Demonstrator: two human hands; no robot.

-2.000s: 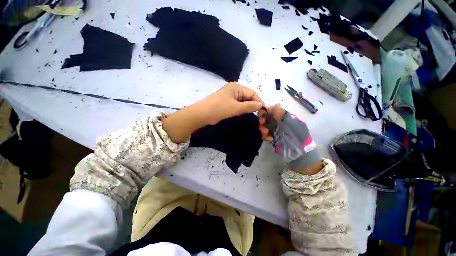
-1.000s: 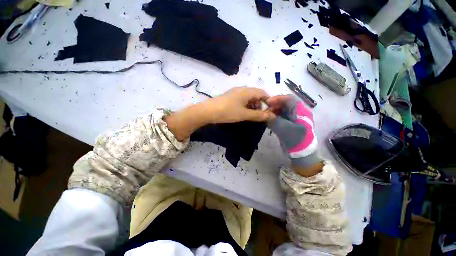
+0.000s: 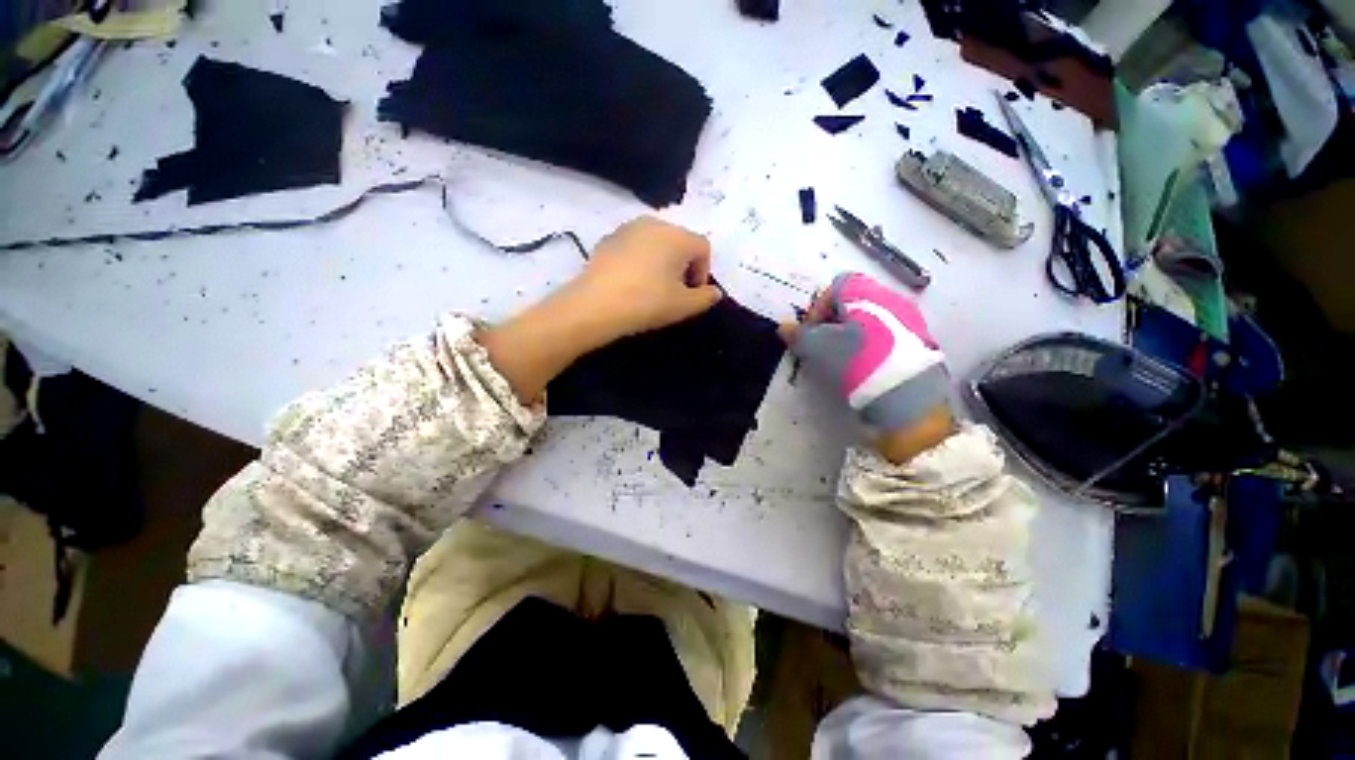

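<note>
A black cut fabric piece (image 3: 676, 371) lies near the table's front edge, its notched end towards me. My bare left hand (image 3: 639, 279) pinches at its upper edge, fingers closed. A narrow black tape (image 3: 513, 242) trails from the table's left side and goes under my left hand. My right hand (image 3: 865, 349), in a pink, white and grey half-finger glove, pinches at the piece's upper right corner. The fingertips partly hide what they grip there.
Thread snips (image 3: 880, 247), a grey-beige block (image 3: 963, 198) and black-handled scissors (image 3: 1085, 253) lie right of centre. An iron (image 3: 1085, 408) stands at the right edge. A black piece (image 3: 268, 131), a larger black stack (image 3: 550, 97) and small offcuts (image 3: 850, 79) lie farther back.
My hands, close together before, have moved apart along the piece's upper edge. The tape, straight and taut at first, now lies slack and wavy. The view has shifted slightly.
</note>
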